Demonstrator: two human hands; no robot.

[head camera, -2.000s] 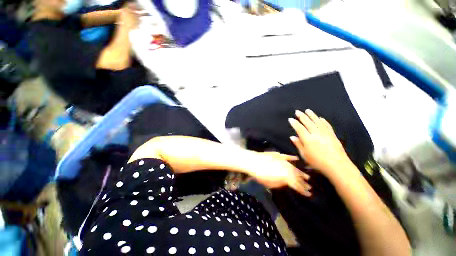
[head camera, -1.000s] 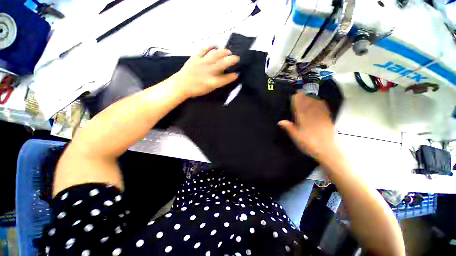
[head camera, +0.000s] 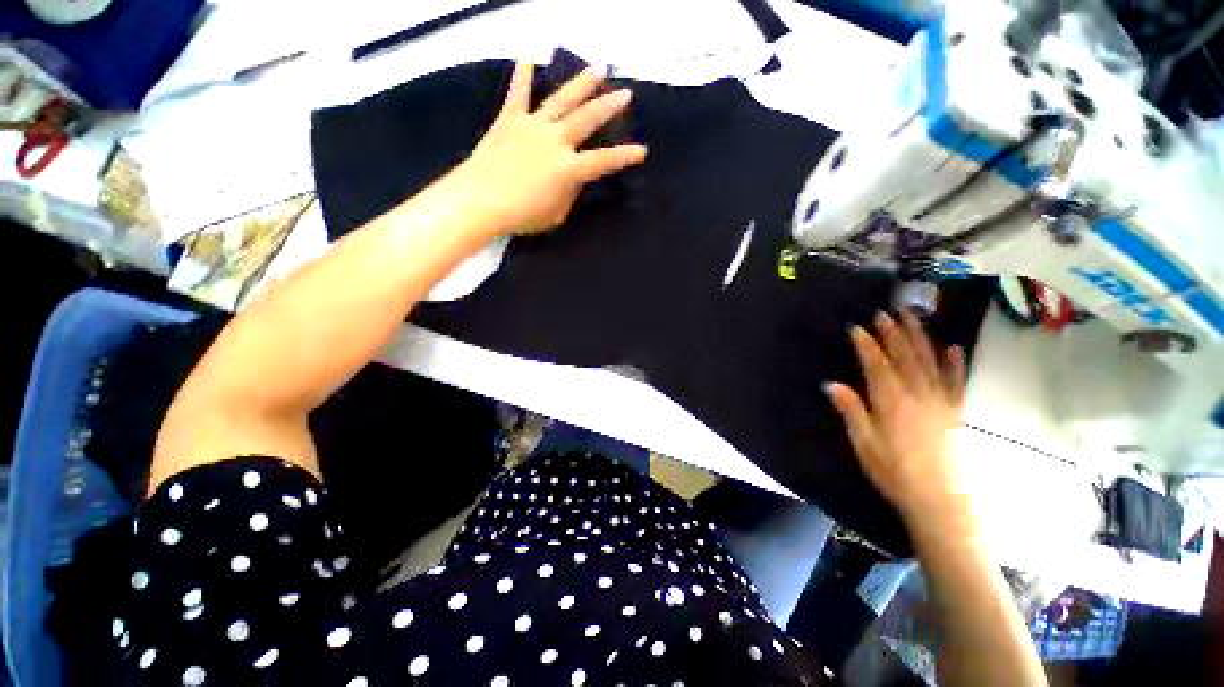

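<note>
A large black garment panel [head camera: 631,295] lies flat on the white table, partly under the sewing machine head [head camera: 926,161]. A short slit [head camera: 738,255] in it shows white, just left of the yellow piece [head camera: 788,263] by the needle area. My left hand [head camera: 550,154] lies with fingers spread on the panel's upper left part, over a small dark piece [head camera: 571,81] at the panel's edge. My right hand [head camera: 906,396] rests with fingers apart on the panel's right part, below the machine head. Neither hand is closed on anything. The presser foot is too small to tell.
A light blue basket [head camera: 54,403] with black pieces stands at lower left. Red-handled scissors [head camera: 1054,306] lie behind the machine head; a red-handled tool [head camera: 43,154] lies far left. A small black pad [head camera: 1144,518] is at right. Dark strips [head camera: 430,30] lie at the back.
The panel, bunched and blurred a second ago, now lies flatter and wider. My left hand's fingers have spread. My right hand has moved down from beside the needle area and now shows below the machine head.
</note>
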